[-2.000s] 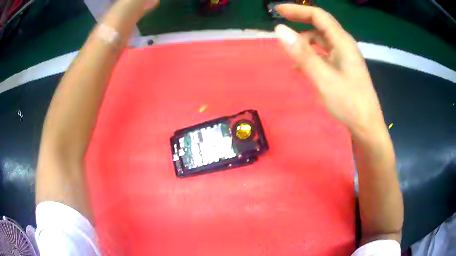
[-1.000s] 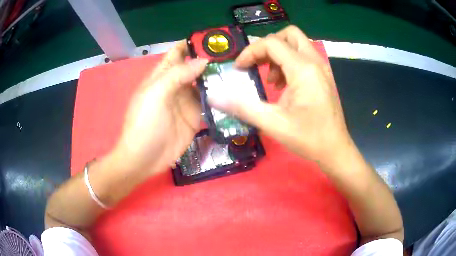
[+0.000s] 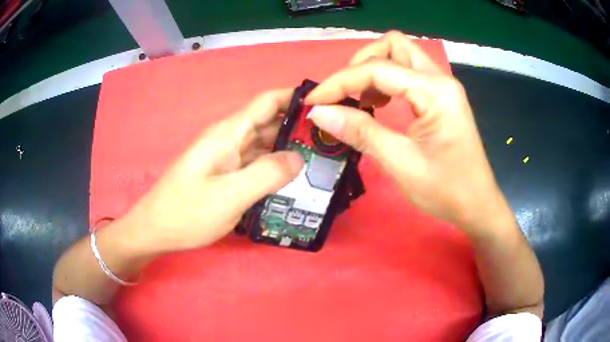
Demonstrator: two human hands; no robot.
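Note:
An open phone assembly (image 3: 308, 194) with a black frame, green board, silver plate and card sockets is tilted over the red foam mat (image 3: 287, 294). My left hand (image 3: 214, 167) grips its left side, thumb on the board. My right hand (image 3: 401, 120) is at the speaker end, thumb and index fingertips close together at the red area; whether they pinch a small part is hidden. The round speaker (image 3: 328, 137) is partly covered by my right thumb. A second black phone assembly (image 3: 352, 187) lies under the first, mostly hidden.
A white edging strip (image 3: 234, 43) and a metal post (image 3: 150, 27) stand beyond the mat. The green conveyor (image 3: 234, 17) carries another phone (image 3: 321, 5). Yellow scraps (image 3: 510, 141) lie on the dark bench at right. A pink fan (image 3: 23, 320) is at lower left.
Both hands came back from the conveyor side with a phone. It has since moved lower over the other phone, and my right fingers shifted from the board to the speaker end.

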